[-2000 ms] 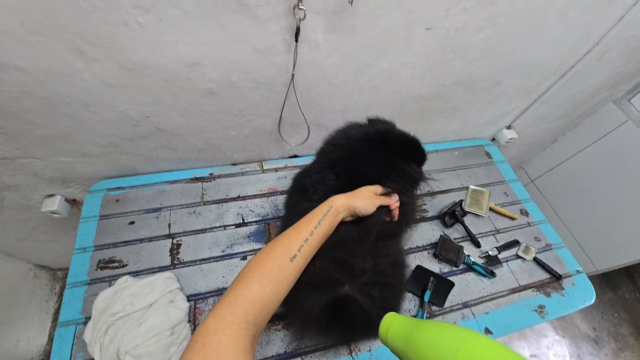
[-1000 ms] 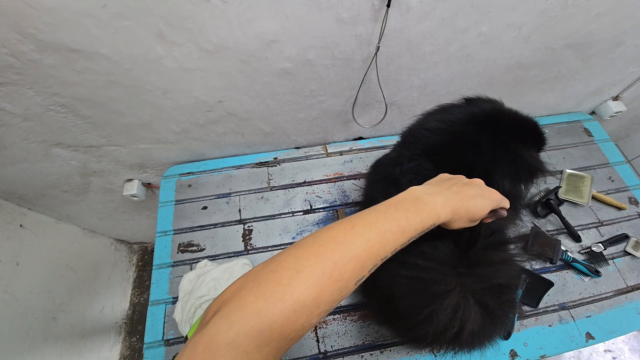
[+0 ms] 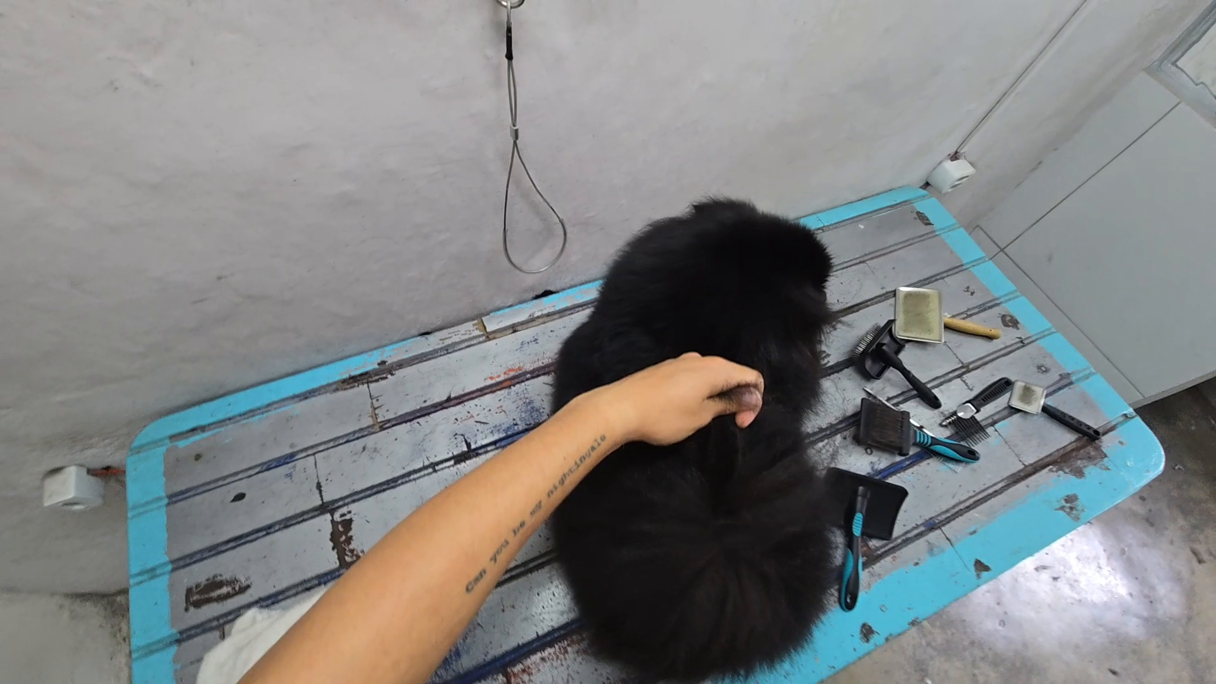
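A black long-haired animal (image 3: 693, 532), its face hidden, sits on a worn grey slatted table with a light-blue rim (image 3: 1045, 532). My left hand (image 3: 698, 394) lies on its back, the fingers closed on a tuft of its fur. My right hand is out of the picture. On the table to the animal's right lie a wooden-handled slicker brush (image 3: 920, 315), a black-handled slicker brush (image 3: 907, 366), blue-and-black grooming brushes (image 3: 885, 427) (image 3: 852, 560), a comb-like tool (image 3: 971, 425) and a small slicker brush (image 3: 1028, 397).
A wire loop (image 3: 534, 214) hangs against the wall behind the table. White cloth (image 3: 252, 636) lies at the near left, partly behind my forearm. White wall boxes (image 3: 73, 487) (image 3: 951, 174) sit near the table's left and far right corners. A pale panel (image 3: 1111, 228) stands at the right.
The lime-green object at the lower right two seconds ago is out of view. My left hand has stayed at the animal's back. The view swung right, then partly back.
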